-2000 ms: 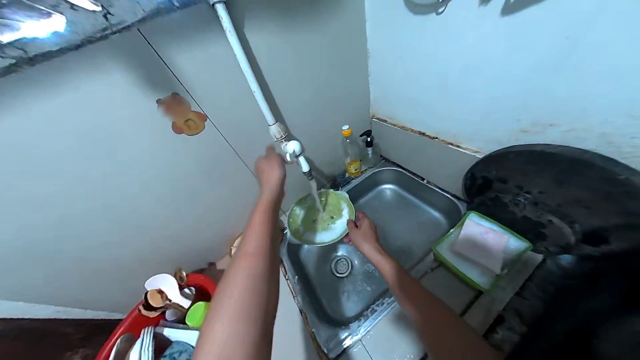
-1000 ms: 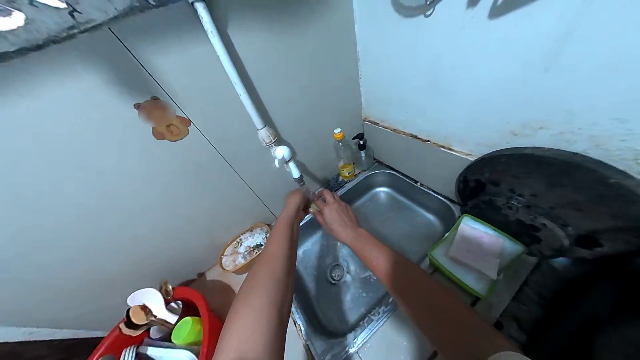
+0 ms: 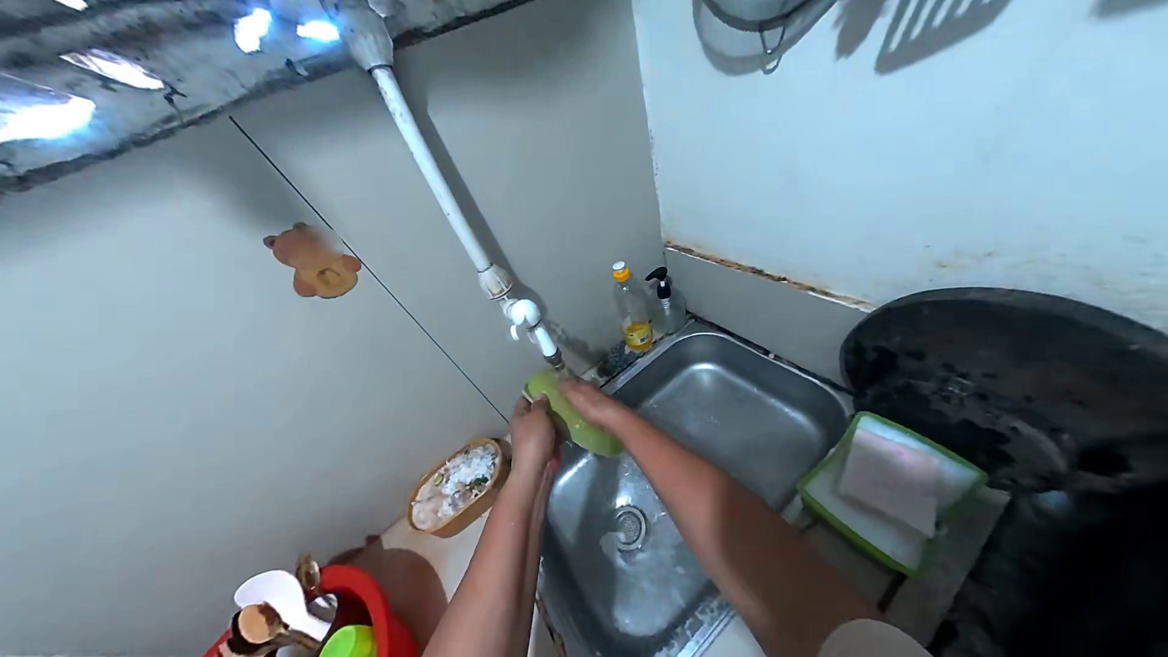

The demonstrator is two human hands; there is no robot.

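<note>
A green bowl (image 3: 577, 422), tilted on its side with its outer face towards me, is under the white plastic faucet (image 3: 529, 319) at the left edge of the steel sink (image 3: 712, 401). My left hand (image 3: 533, 433) grips its left side. Against the upper side of the bowl lies my right hand (image 3: 589, 401), its fingers partly hidden near the spout. Below the bowl, wet patches show around the drain (image 3: 630, 527). The inside of the bowl is turned out of sight.
An oval container of white food scraps (image 3: 456, 485) stands left of the sink, near a red tub (image 3: 370, 607) of utensils. Bottles (image 3: 633, 310) stand at the back corner. On the right are a green-rimmed tray (image 3: 867, 538) with a pink cloth (image 3: 890, 481) and a large black lid (image 3: 985, 374).
Two seconds ago the bowl was held up open with foamy water in it and my left hand was at the faucet valve. Now both hands are on the tilted bowl.
</note>
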